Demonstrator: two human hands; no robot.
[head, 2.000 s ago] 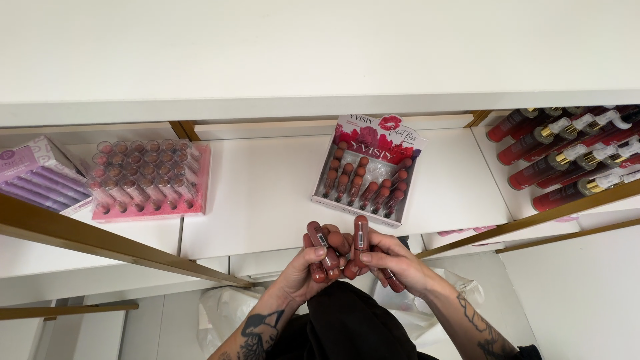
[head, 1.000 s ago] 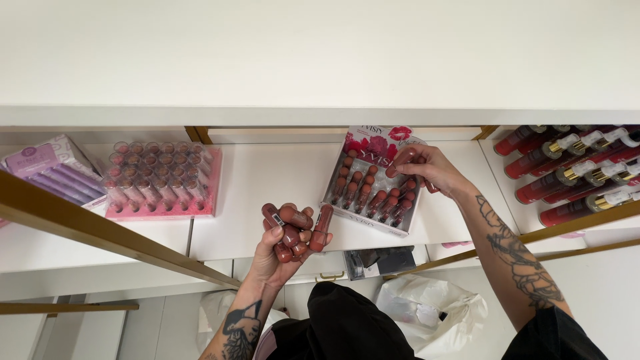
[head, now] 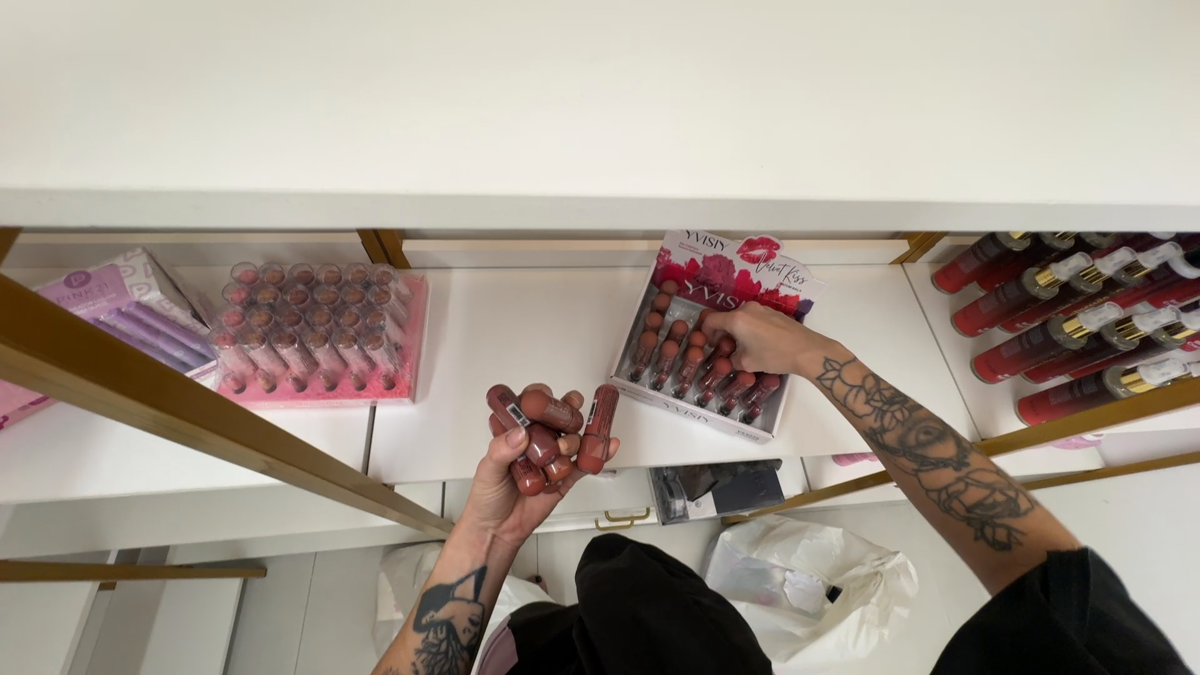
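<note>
A bunch of brownish-pink lip gloss tubes (head: 555, 412) is gathered in my left hand (head: 511, 473), held in front of the white shelf's edge. My right hand (head: 764, 339) reaches into a cardboard display box (head: 694, 412) on the shelf, fingers bent down among the tubes; whether they grip one is hidden. Several tubes (head: 667, 361) stand upright in the box's rows, with some slots bare at the back left. The box's raised back panel (head: 736, 267) bears lips and red-purple splashes.
Left on the shelf stand a pink tray (head: 419, 352) of clear-capped glosses and a purple box (head: 117, 291) of tubes. Red pump bottles (head: 1008, 309) are at the right. Brass rails (head: 309, 441) cross both sides. Below are a plastic bag (head: 816, 572) and a dark open drawer (head: 717, 487).
Both hands were together at the tubes two seconds ago; my right hand then went to the display box and has since moved left within it. My left hand keeps its bunch.
</note>
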